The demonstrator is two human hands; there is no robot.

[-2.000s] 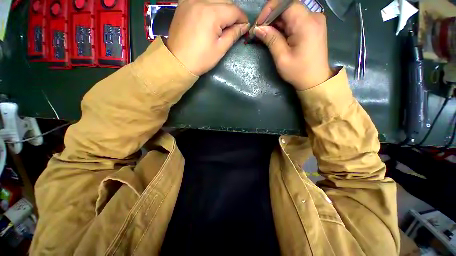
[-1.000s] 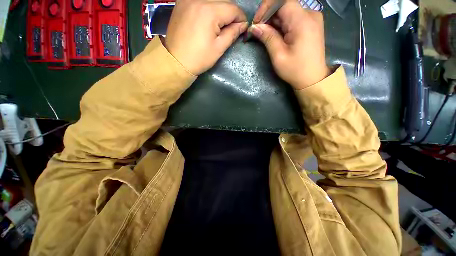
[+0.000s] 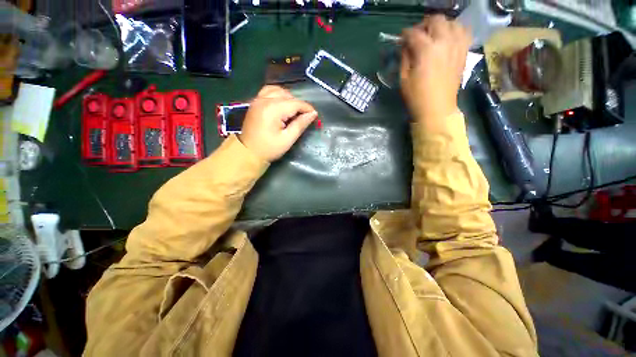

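My left hand (image 3: 275,127) is in the middle of the mat, thumb and finger pinched, with a small red part (image 3: 319,123) showing at their tips. My right hand (image 3: 434,66) is farther back on the right, fingers curled down; a thin silver piece (image 3: 390,37) shows beside its fingertips, and its grip is hidden. A silver faceplate with keypad (image 3: 342,80) lies tilted between the hands. A red housing with a screen (image 3: 231,118) lies partly behind my left hand. A dark flat battery (image 3: 284,70) lies behind that hand.
Several red housings (image 3: 152,129) stand in a row at left, with a red pen-like tool (image 3: 80,87) behind. A black smartphone (image 3: 206,38) lies at the back. A black cylindrical tool (image 3: 503,136), a round reddish spool (image 3: 535,68) and a beige-black box (image 3: 582,84) are at right.
The view has shifted to show more of the bench's back. My right hand has left my left hand and moved back and right. The faceplate and battery are now visible.
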